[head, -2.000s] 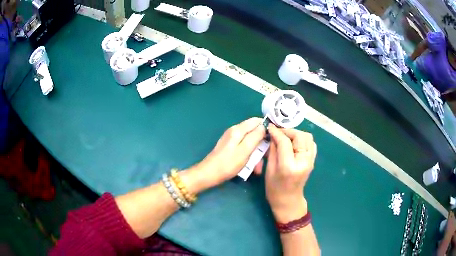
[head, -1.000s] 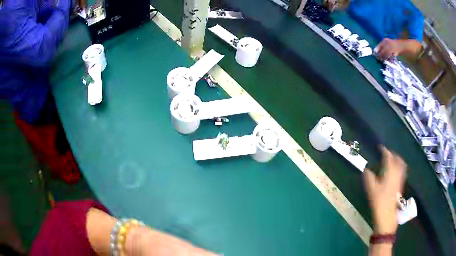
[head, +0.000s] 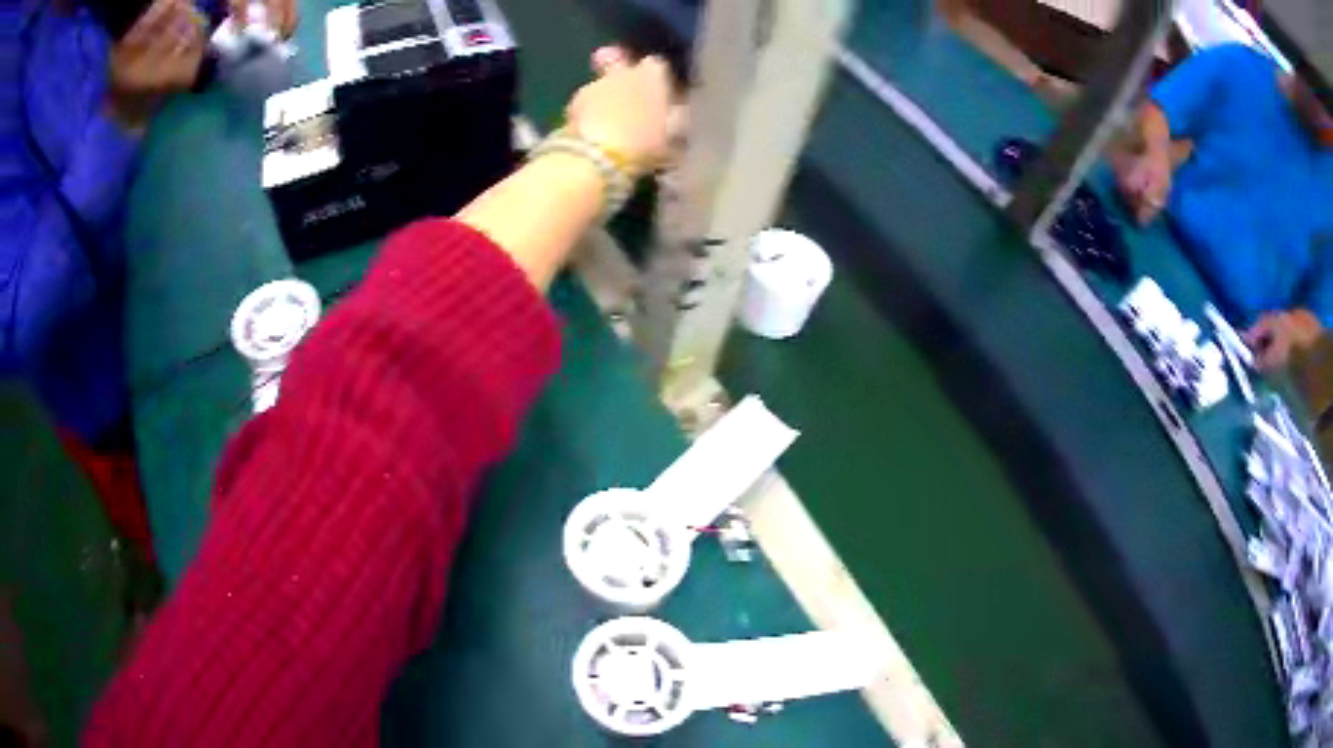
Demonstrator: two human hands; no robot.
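Observation:
My left hand (head: 629,114) reaches far forward at the top of the view, beside the pale post and the black box. Its fingers are curled and blurred, and I cannot tell whether they hold anything. My right hand is out of view. One white plastic housing (head: 629,550) lies on the green bench with its arm over the pale rail and a small circuit board (head: 734,538) beside it. A second housing (head: 635,677) lies below it, its arm also reaching the rail. A further housing (head: 275,322) stands left of my sleeve.
The pale post (head: 746,190) rises from the rail (head: 826,577). A black box (head: 424,132) stands left of my hand. A white housing (head: 787,284) is on the dark belt (head: 950,424). Workers in blue are at left and upper right. White parts (head: 1294,541) are heaped across the belt.
The view has swung left. My left arm has stretched forward toward the post and box. My right hand, earlier over the belt, has left the view.

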